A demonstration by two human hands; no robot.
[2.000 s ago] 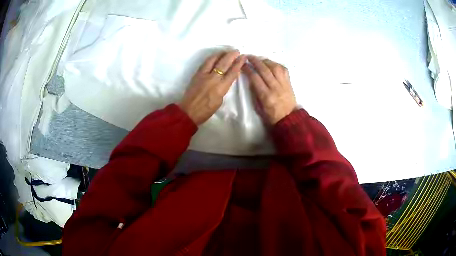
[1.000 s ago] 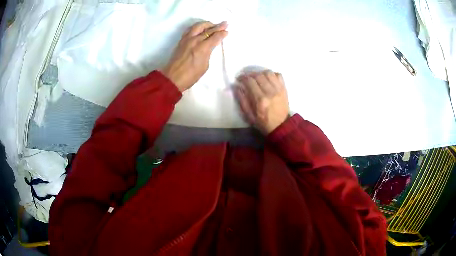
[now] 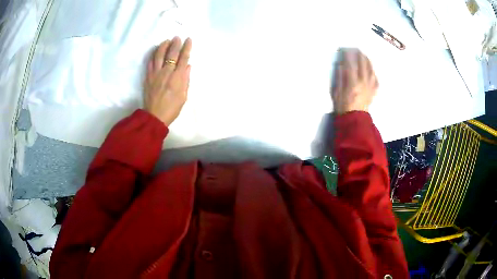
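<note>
A large white cut panel (image 3: pixel 245 92) lies spread over the pale blue-grey table cover (image 3: pixel 60 166), its curved near edge close to my body. Much of its surface is washed out by glare. My left hand (image 3: pixel 168 82) lies flat on the cloth left of centre, palm down, with a ring on one finger. My right hand (image 3: pixel 354 79) is on the cloth at the right, slightly blurred, with nothing visible in it. Thread snips (image 3: pixel 388 37) lie beyond my right hand, near the upper right.
Long white layered cloth (image 3: pixel 22 71) runs along the left table edge. More white cloth (image 3: pixel 455 32) lies at the upper right. A white bundle with dark ties (image 3: pixel 35 231) is low left. A yellow wire basket (image 3: pixel 449 174) stands below the table at the right.
My hands have moved from close together at the middle to wide apart, left and right. The centre fold no longer shows. The view has shifted right, so the snips appear further left and higher.
</note>
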